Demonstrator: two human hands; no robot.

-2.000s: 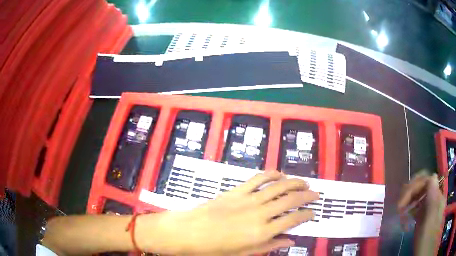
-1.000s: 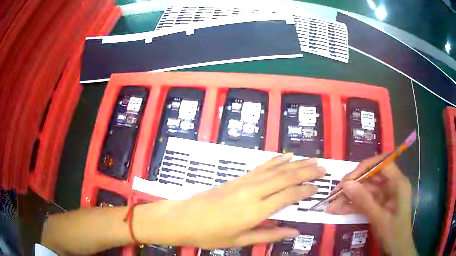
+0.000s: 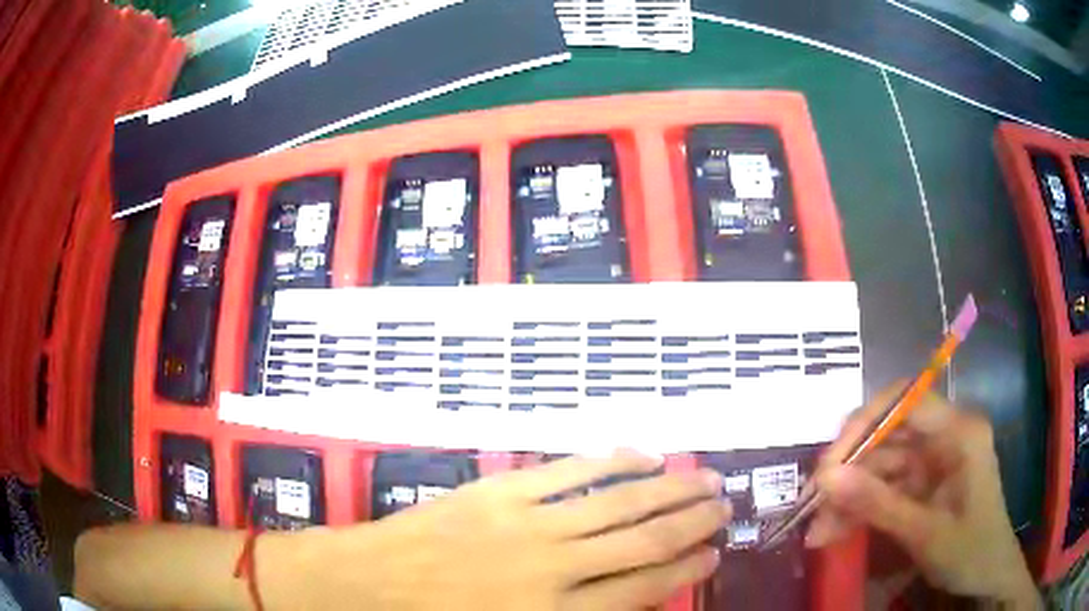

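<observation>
My right hand (image 3: 937, 489) holds the orange tweezers (image 3: 898, 408) like a pen, pink-purple end up. Their metal tip is over an open-backed phone (image 3: 746, 573) in the near row of the red foam tray (image 3: 830, 227), at the right. I cannot make out an adhesive piece at the tip. My left hand (image 3: 561, 543) lies flat, palm down and fingers spread, over the near row, its fingertips beside that phone. I see nothing held in it. The white die-cut sticker sheet (image 3: 573, 427) with short black bars lies across the tray's middle.
Far-row phones (image 3: 740, 203) sit in their pockets. Black adhesive sheets (image 3: 322, 90) and a white slotted sheet (image 3: 627, 22) lie at the far side. Stacked red foam trays (image 3: 84, 179) lean at the left. Another red tray (image 3: 1029, 179) with phones is at the right edge.
My right hand and tweezers have moved from the sticker sheet to the near-row phone. My left hand has slid nearer, off the sheet. The view has shifted, so the tray appears higher and further left.
</observation>
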